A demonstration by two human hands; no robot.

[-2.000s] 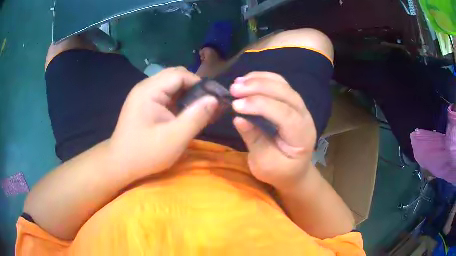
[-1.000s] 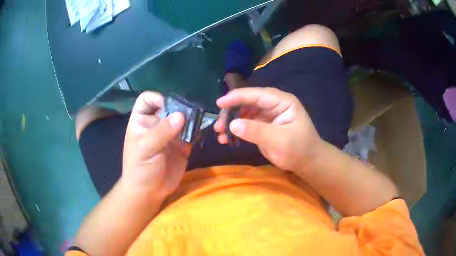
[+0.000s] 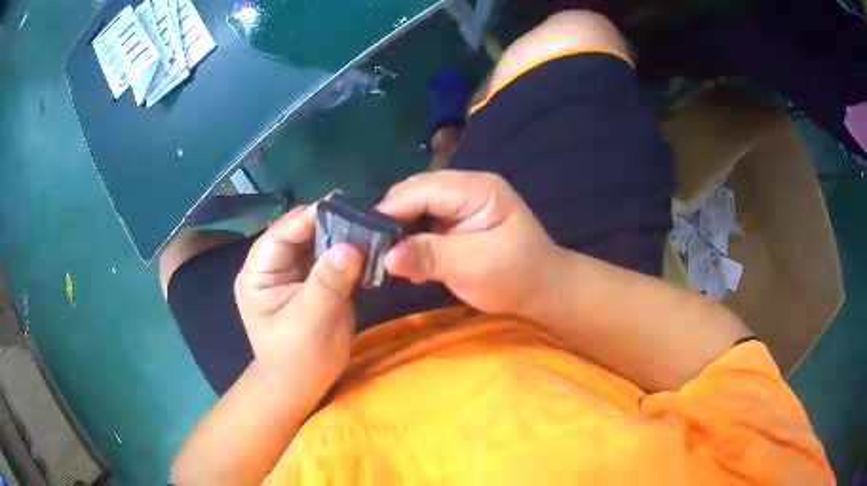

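A small blocky black part (image 3: pixel 350 233) is held over the lap between both hands. My left hand (image 3: pixel 302 285) grips its left side, with the thumb on its face. My right hand (image 3: pixel 466 233) pinches its right edge between thumb and fingertips. Whether the part is one piece or several cannot be told, as the fingers cover its ends. Label strips (image 3: pixel 152 49), white with rows of black print, lie fanned on the dark-green table (image 3: pixel 190 152) at the upper left.
An open cardboard box (image 3: pixel 794 237) stands on the floor at the right, with white paper scraps (image 3: pixel 705 242) inside. Another person's foot in a blue shoe (image 3: pixel 447 100) is beyond the table edge. Brown cartons (image 3: pixel 43 418) are at the lower left.
The hands were apart one second ago, the right holding a dark piece; now they meet at the black part. The view has shifted, showing more of the table and label strips.
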